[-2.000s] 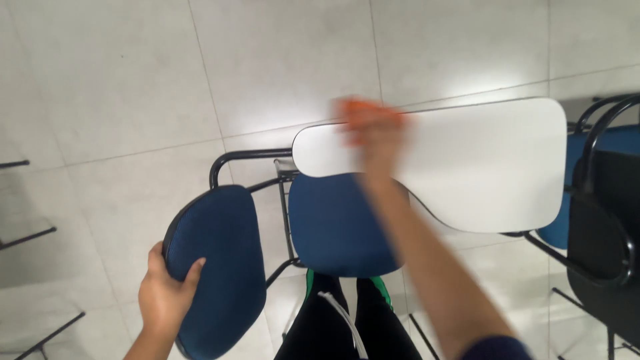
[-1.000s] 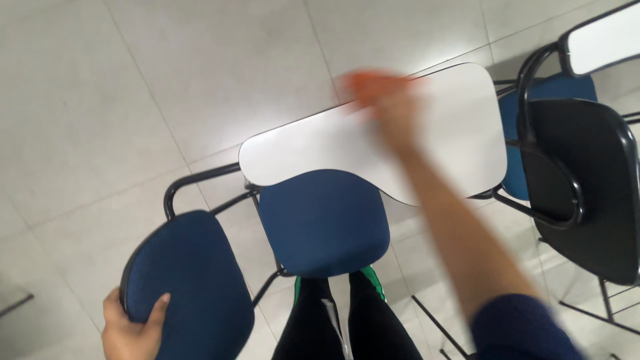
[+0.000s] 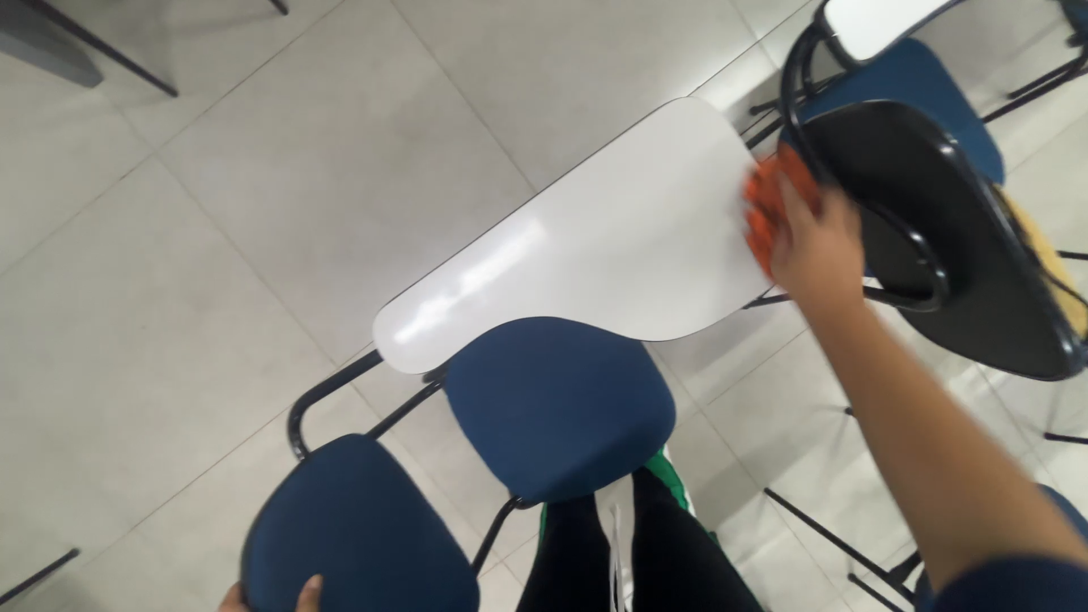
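A white writing tablet (image 3: 595,229) of a tablet-arm chair lies across the middle, with the chair's blue seat (image 3: 561,408) partly under its curved edge. At the tablet's right end, my right hand (image 3: 816,246) holds an orange cloth (image 3: 778,204), blurred, close to the edge. Whether the cloth touches the tablet cannot be told. My left hand (image 3: 276,595) grips the rim of the blue backrest (image 3: 357,527) at the bottom left, mostly cut off by the frame, thumb on its face.
On the right, close to my right hand, stands a chair with a black backrest (image 3: 901,195), a blue seat (image 3: 909,93) and a white tablet (image 3: 880,21). Something yellow (image 3: 1041,255) is behind that backrest. Black metal chair legs (image 3: 837,535) reach over the tiled floor at the lower right.
My right hand has moved with the orange cloth from over the white tablet to its right end. My left hand stays on the backrest. The view has turned.
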